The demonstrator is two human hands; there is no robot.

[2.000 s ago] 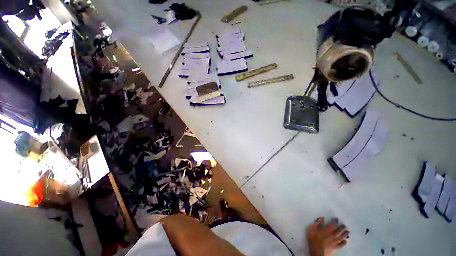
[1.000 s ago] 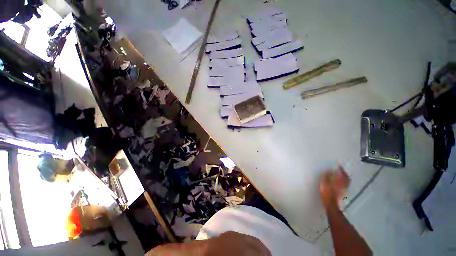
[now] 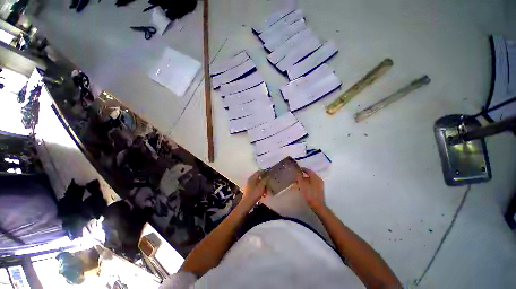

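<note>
My left hand (image 3: 254,189) and my right hand (image 3: 311,188) hold a small brown block (image 3: 282,175) by its two sides, at the near end of the cut bundles. The block covers part of the nearest white-topped bundle. One column of cut bundles (image 3: 247,106) with dark edges runs away from the block. A second column (image 3: 310,88) lies to its right. Whether the block touches the bundle under it, I cannot tell.
Two worn bars (image 3: 361,86) lie right of the bundles. The cutter's base plate (image 3: 465,155) stands at the right, near a curved bundle (image 3: 503,73). A long brown strip (image 3: 207,90), white paper (image 3: 176,71) and scissors (image 3: 145,31) lie left. Offcuts (image 3: 164,175) lie below the table edge.
Both my hands have come to the block and taken hold of it; it lay on the bundles before. The view has shifted, with the cutter now at the right edge.
</note>
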